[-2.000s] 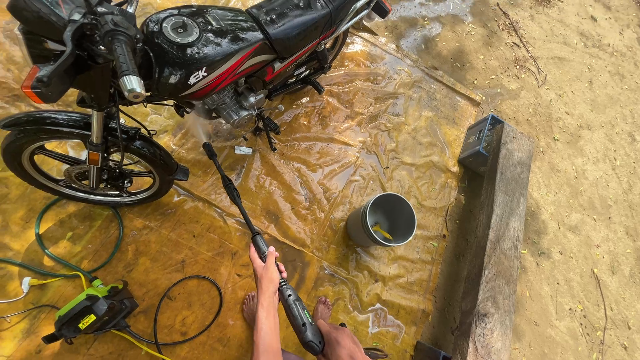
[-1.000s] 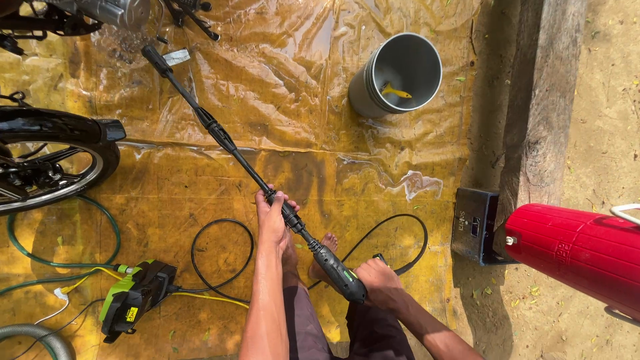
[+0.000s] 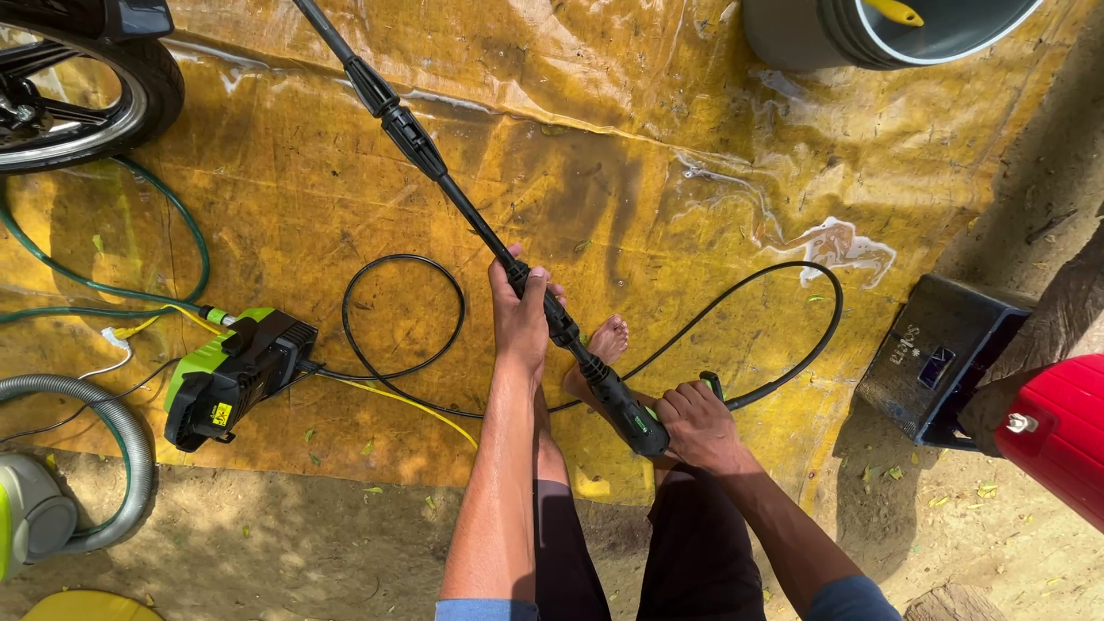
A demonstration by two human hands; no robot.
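Observation:
My left hand (image 3: 523, 315) is wrapped around the middle of a black pressure washer lance (image 3: 470, 211), which slants from the upper left down toward my legs. At its rear end my right hand (image 3: 697, 424) grips the handle, where a black hose (image 3: 798, 371) joins. The tip of the lance lies beyond the top edge of the view. From the handle the hose loops over the wet yellow tarp (image 3: 552, 190) to a green and black pressure washer unit (image 3: 241, 371). A motorcycle wheel (image 3: 142, 95) shows at the upper left.
A grey bucket (image 3: 793, 34) holding a yellow-handled brush (image 3: 895, 11) stands at the upper right. A dark crate (image 3: 914, 362) and a red container (image 3: 1056, 440) are at the right. Green hose (image 3: 203, 250), yellow cord (image 3: 414, 398) and a grey corrugated hose (image 3: 142, 457) lie at the left.
The view has swung down and closer, so the motorcycle shows only in part. Spray at the lance's tip shows in the oldest frame. Both hands remain on the washer gun.

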